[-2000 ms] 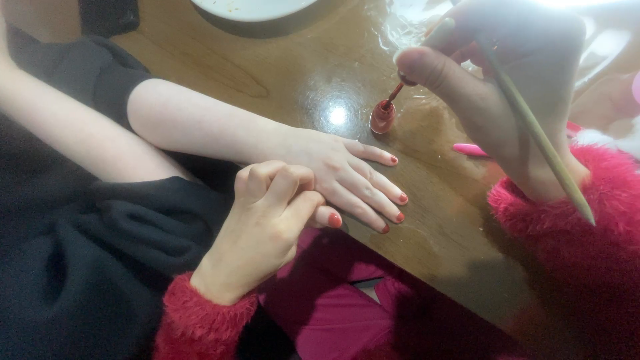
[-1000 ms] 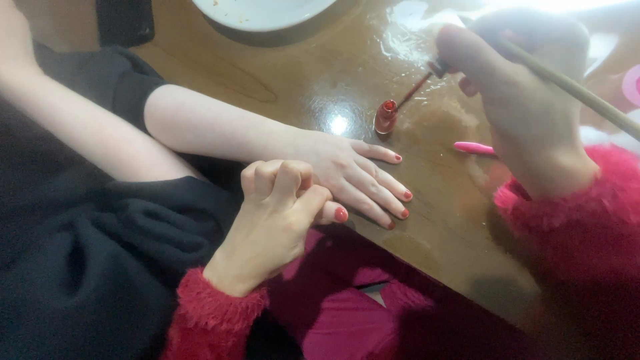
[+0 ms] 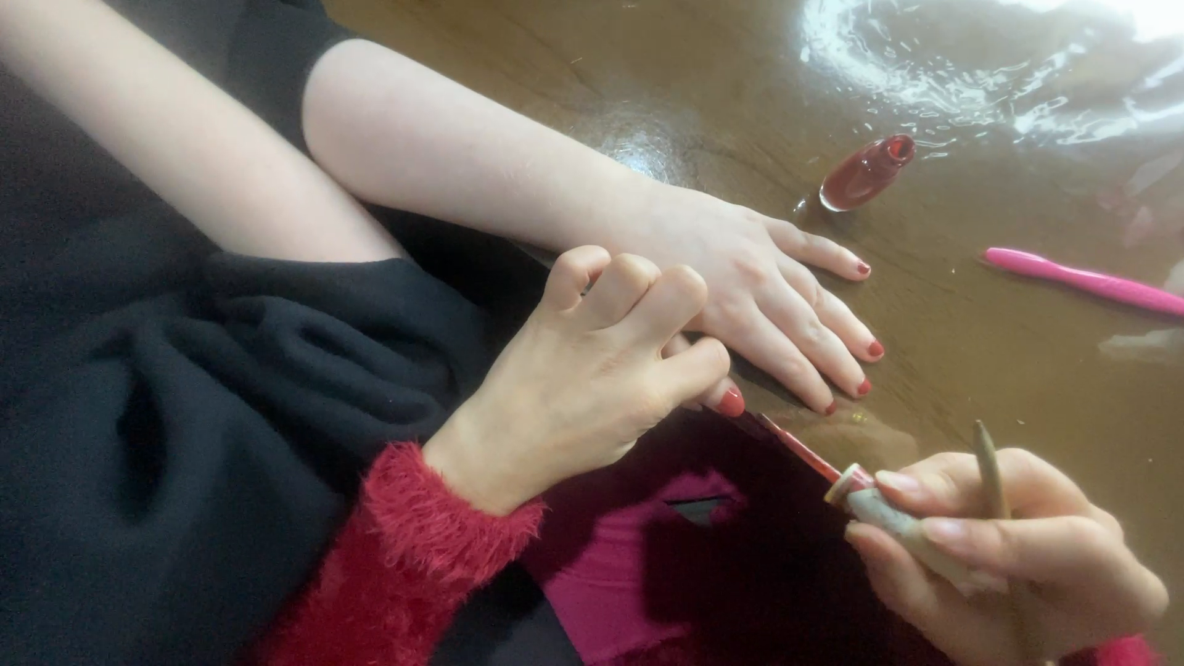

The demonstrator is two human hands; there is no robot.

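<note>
My left hand (image 3: pixel 592 370), in a fuzzy red sleeve, is closed on the thumb (image 3: pixel 729 401) of another person's hand. That hand (image 3: pixel 731 268) lies palm down with its fingers spread, and all its visible nails bear red polish. My right hand (image 3: pixel 1008 546) holds a nail polish brush (image 3: pixel 805 449) by its pale cap, the bristle end close to the thumb's red nail; whether they touch I cannot tell. A thin wooden stick (image 3: pixel 990 472) is also held between my right fingers. The open bottle of red nail polish (image 3: pixel 860 176) stands beyond the person's fingers.
A pink pen-like tool (image 3: pixel 1082 280) lies on the brown table (image 3: pixel 925 398) at the right. Crinkled clear plastic (image 3: pixel 999 83) shines at the back right. The person's other forearm (image 3: pixel 213 157) and black clothing (image 3: pixel 213 416) fill the left.
My right hand has moved from beside the polish bottle down to near the person's thumb, with the brush out of the bottle. My left hand still holds the thumb. The view is closer.
</note>
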